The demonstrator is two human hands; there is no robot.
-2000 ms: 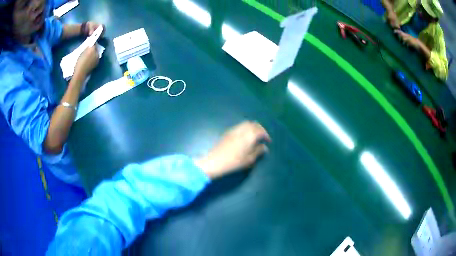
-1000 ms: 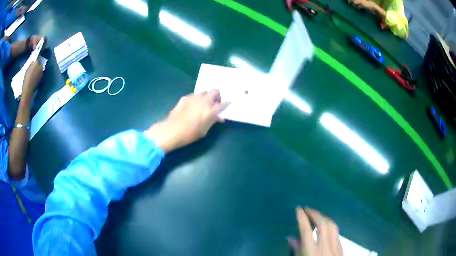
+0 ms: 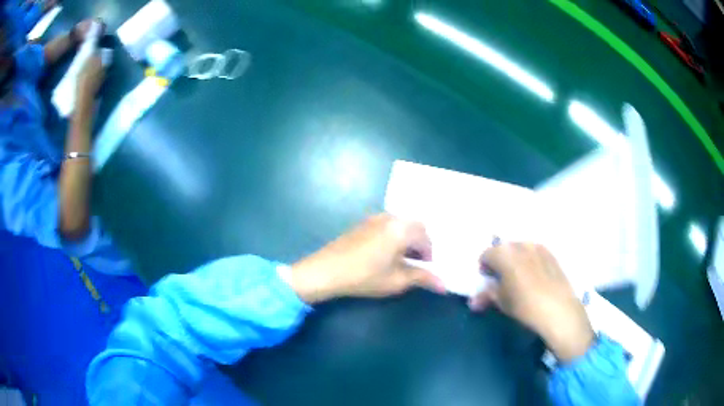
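An open white gift box (image 3: 476, 202) lies in front of me, its long lid (image 3: 607, 218) folded out to the right with a raised end flap. My left hand (image 3: 373, 258) holds the box's near left edge, thumb and fingers at the rim. My right hand (image 3: 532, 289) is over the near side of the box, fingers bent down at its edge; whether it grips anything is blurred. A white card piece (image 3: 627, 333), maybe an insert, lies partly behind my right wrist and sleeve.
At the left, a person's arm (image 3: 77, 174) and hands hold white cards (image 3: 71, 79). Near them are a white stack (image 3: 147, 30), a label roll (image 3: 163, 55) and thin hoops (image 3: 218, 65). Another white item (image 3: 718, 270) is cut off at the right edge.
The box is now nearer me, between both hands. My right hand has moved up to its near edge from the white piece at the lower right. The view has shifted.
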